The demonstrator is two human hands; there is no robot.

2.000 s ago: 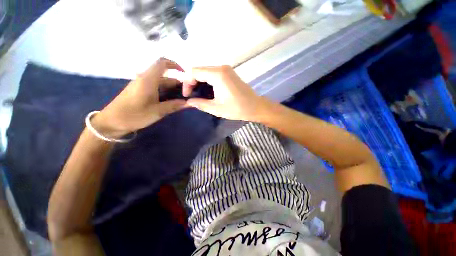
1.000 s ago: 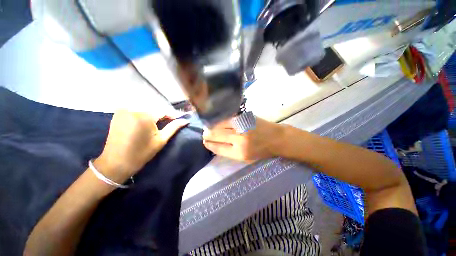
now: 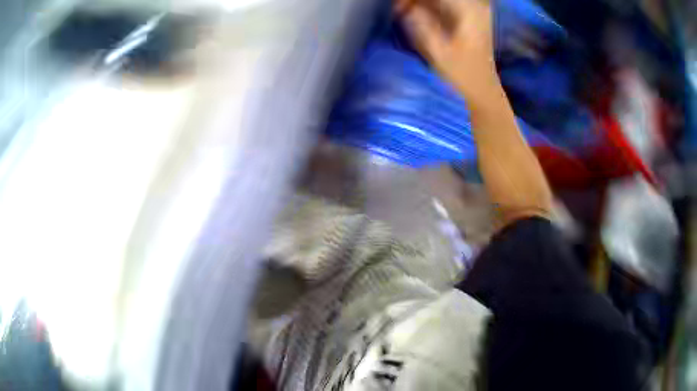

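My right hand (image 3: 451, 34) is at the top of the view, blurred, reaching over the blue plastic baskets (image 3: 405, 107) beside the table. Its fingers are cut off or smeared near the top edge, and I cannot tell whether they hold anything. Dark cloth (image 3: 535, 84) lies around the baskets to the right of the hand. My left hand is not in view. No cloth panel can be made out on the white machine table (image 3: 84, 206).
The grey front table edge (image 3: 237, 198) runs down the left half, strongly blurred. A red basket (image 3: 569, 166) is right of my forearm, with a whitish object (image 3: 640, 229) below it. My striped lap is at the lower middle.
The view has swung right, away from the sewing head. My right hand has left the cloth at the needle area and moved over the baskets. My left hand has gone out of view.
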